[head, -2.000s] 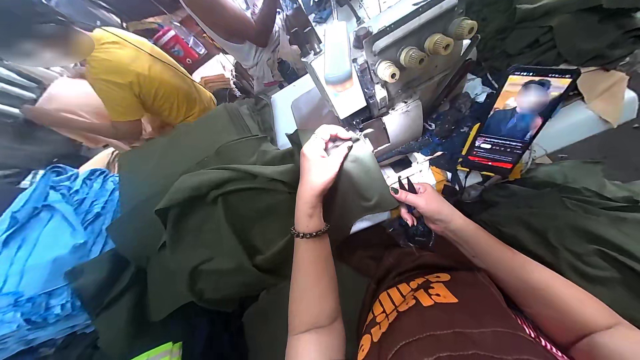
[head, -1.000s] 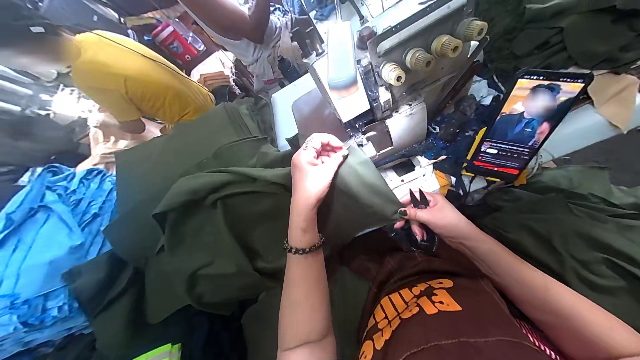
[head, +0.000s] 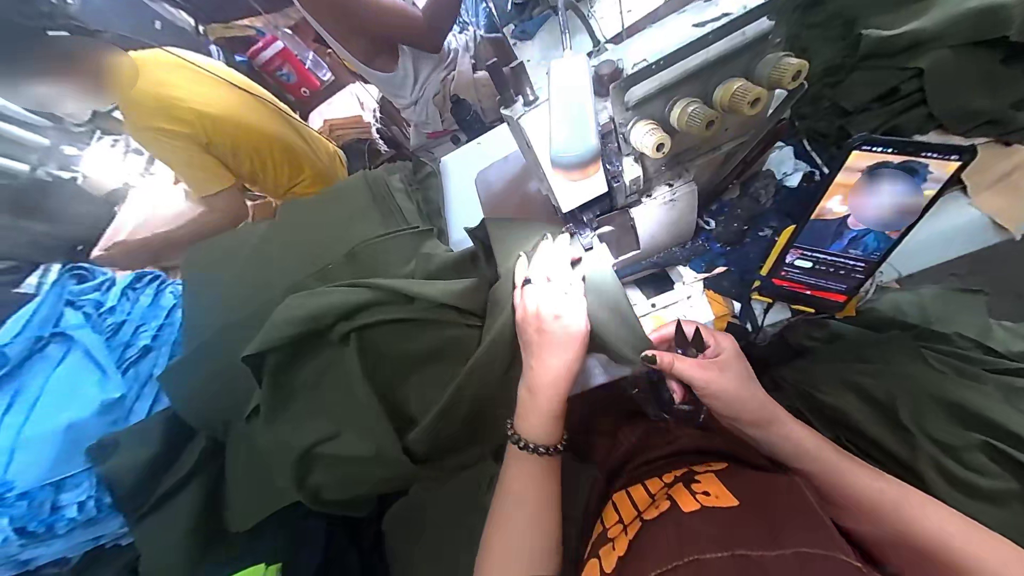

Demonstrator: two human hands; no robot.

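Dark green fabric (head: 376,320) runs from the left up to an overlock sewing machine (head: 640,136) with several cream tension dials. My left hand (head: 554,312) lies on the fabric just in front of the presser foot (head: 586,234), its fingertips close to the foot; whether it pinches the cloth cannot be told. My right hand (head: 704,368) holds black thread snips (head: 688,340), blades pointing up, and has the fabric's right edge at its thumb and fingers. The lower part of the snips is hidden by the hand and shadow.
A phone (head: 868,224) leans at the machine's right, its screen lit. More green fabric (head: 904,400) lies right. Blue fabric (head: 88,400) is piled at the far left. A person in a yellow shirt (head: 224,120) is at upper left; another person's arm (head: 384,24) shows beyond the machine.
My left hand, raised with curled fingers a second ago, is now extended and flatter on the fabric near the presser foot. My right hand still holds the snips.
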